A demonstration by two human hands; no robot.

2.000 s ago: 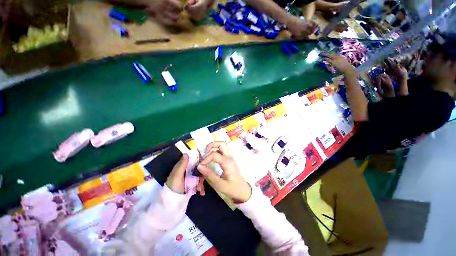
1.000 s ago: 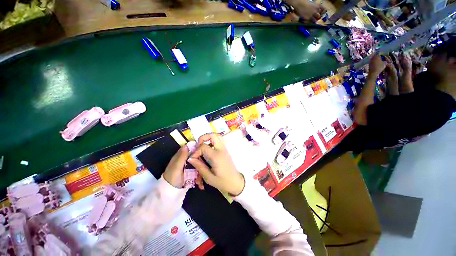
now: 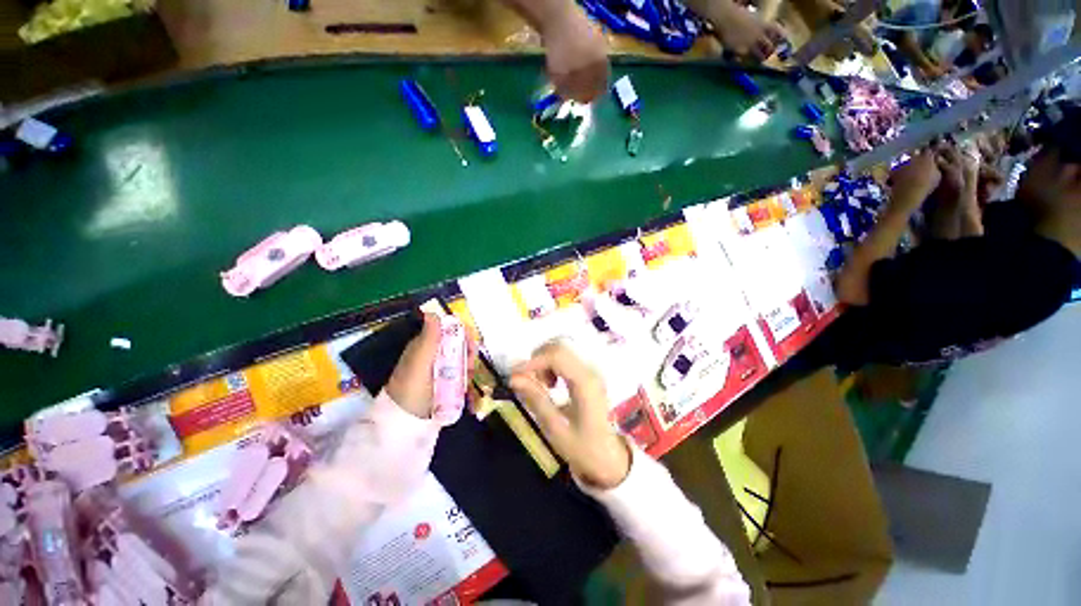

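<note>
My left hand (image 3: 414, 369) holds a pink housing (image 3: 449, 369) upright over the black mat, its smooth long face towards me. My right hand (image 3: 571, 414) is just to the right, apart from the housing, with thumb and index fingertips together; whether a tiny piece is between them cannot be told. A yellow backing strip (image 3: 525, 438) lies on the black mat (image 3: 522, 503) between and below the hands. Several pink units with dark squares, one of them here (image 3: 680, 363), lie on the white printed sheet (image 3: 735, 290) at right.
A pile of pink housings (image 3: 77, 521) is at lower left. The green belt (image 3: 356, 154) carries two pink housings (image 3: 363, 244) and several blue battery packs (image 3: 479, 128). A person's hand (image 3: 576, 62) reaches over the belt. An open carton (image 3: 830, 497) stands at lower right; a co-worker (image 3: 972, 272) is at right.
My right hand has moved right, away from the housing, which now shows its long face. The yellow strip is more visible. Belt items have shifted right in view, and another person's hand has come over the belt.
</note>
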